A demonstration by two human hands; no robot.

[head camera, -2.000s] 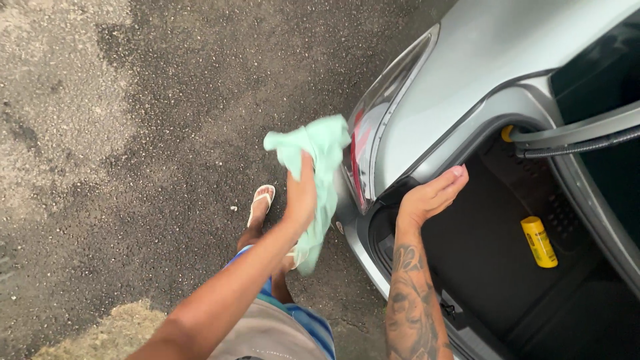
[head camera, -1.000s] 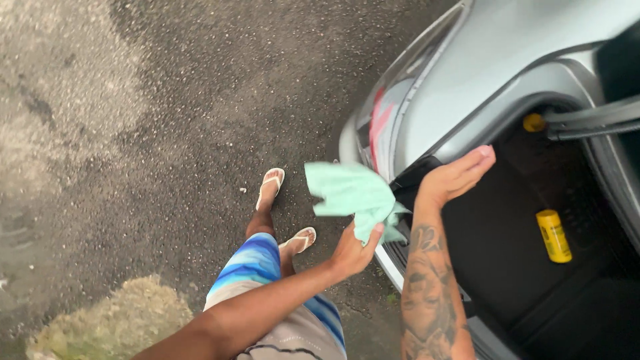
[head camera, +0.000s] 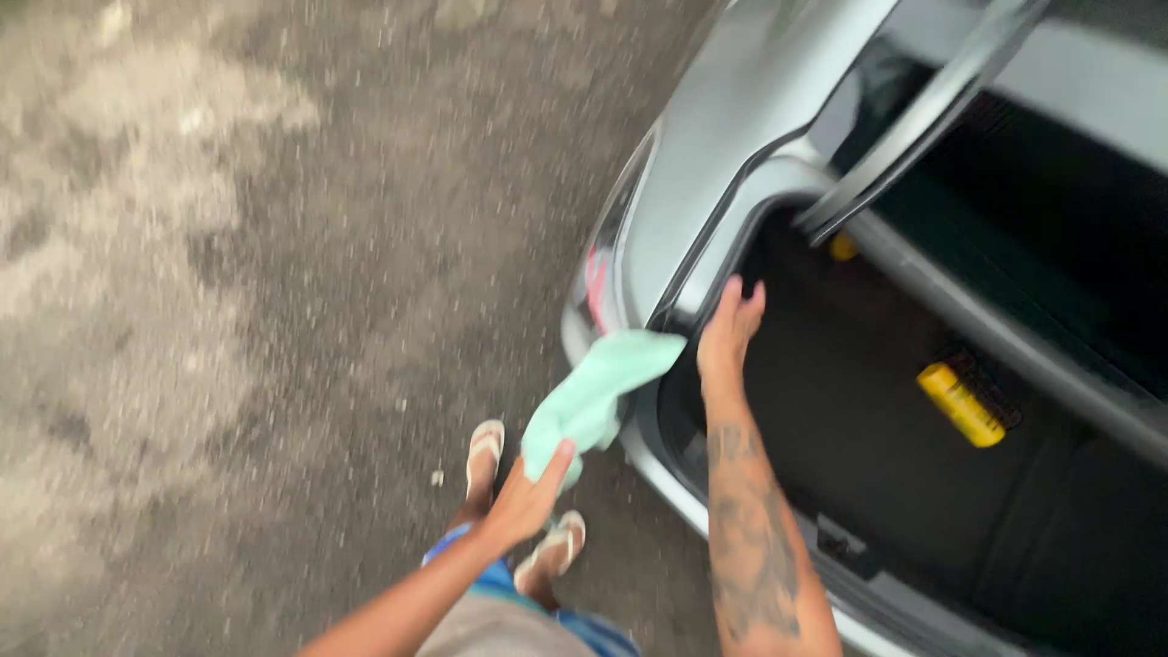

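My left hand grips one end of a mint-green cloth, whose far end reaches up to the corner of the silver car's open trunk, beside the tail light. Nothing is held in my right hand, its fingers apart over the edge of the trunk opening; whether it touches the rim is unclear. To the right of that hand, a yellow bottle lies on the dark trunk floor.
A second yellow object sits deeper in the trunk, near a metal lid arm. The trunk latch is at the rear sill. Rough asphalt spreads to the left, under my sandalled feet.
The cloth, seen swinging beside the tail light earlier, now stretches toward the trunk corner, still in my left hand. My right hand's fingers have spread. The view has turned and shifted.
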